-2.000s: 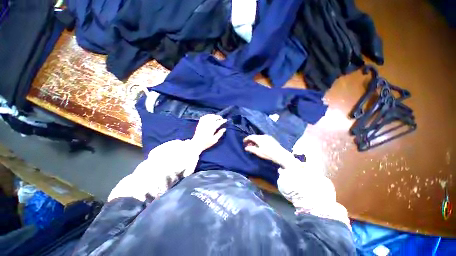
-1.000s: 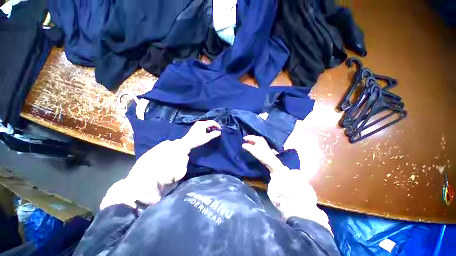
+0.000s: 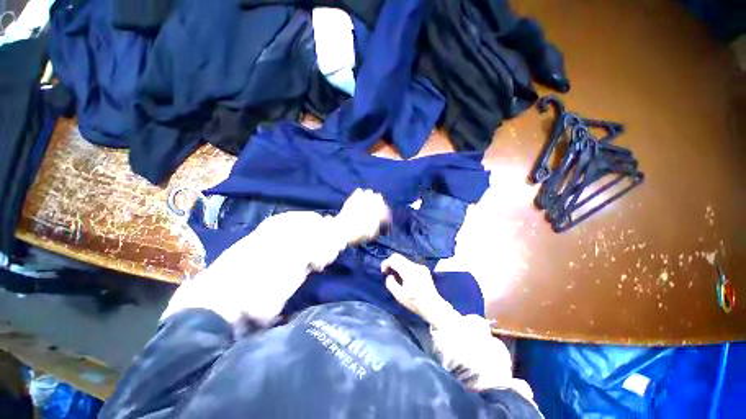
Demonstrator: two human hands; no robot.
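Note:
A navy jacket (image 3: 286, 168) lies partly open across the table in front of me, its darker, smooth inside showing. A pale hanger hook sticks out at its left end, beside a whitish patch at the collar. My left hand (image 3: 368, 214) is on the middle of the jacket, over its inside. My right hand (image 3: 405, 281) is just below and to the right, fingers bent at the jacket's near front. Both hands are overexposed, and what lies between the fingertips is too small and blurred to tell.
A navy and black garment pile (image 3: 221, 69) covers the table's far side, with a white piece on it. Black hangers (image 3: 585, 168) lie at the right. Small multicoloured snips (image 3: 725, 293) lie near the right edge. Folded dark garments (image 3: 18, 147) are at far left. Blue plastic (image 3: 589, 380) is below the table.
My left hand has moved up and right across the jacket. My right hand has moved slightly lower. The table and its things have shifted left in the picture as the view turned.

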